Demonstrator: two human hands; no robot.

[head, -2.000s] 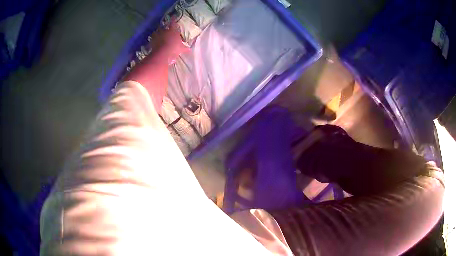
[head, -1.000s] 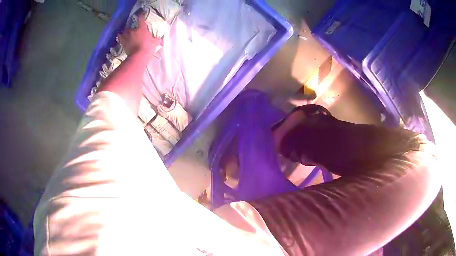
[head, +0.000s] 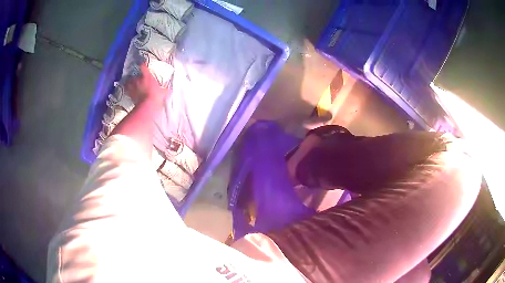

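Observation:
A blue crate point(head: 238, 117) lies at upper left, lined with a wrinkled white sheet point(head: 202, 69). Pale tied bundles point(head: 165, 22) stand in a row along its left side. More bundles point(head: 180, 176) lie at its near end, one with a small dark square in a loop. My left hand point(head: 145, 91) reaches into the crate from a pale sleeve. It is blurred, its fingers at a pale bundle point(head: 159, 71) in the row; whether they grip it is unclear. My right hand is not in view.
A blue-purple stool point(head: 268, 177) stands beside the crate. Other blue crates point(head: 382, 50) are at upper right, and blue edges show at far left. A bent leg point(head: 382, 226) crosses the lower right. Yellow-black floor tape point(head: 329, 95) shows between the crates.
The view has shifted, so the crate sits lower and further left and more of the bundle row shows. My left hand stays among the bundles on the crate's left side.

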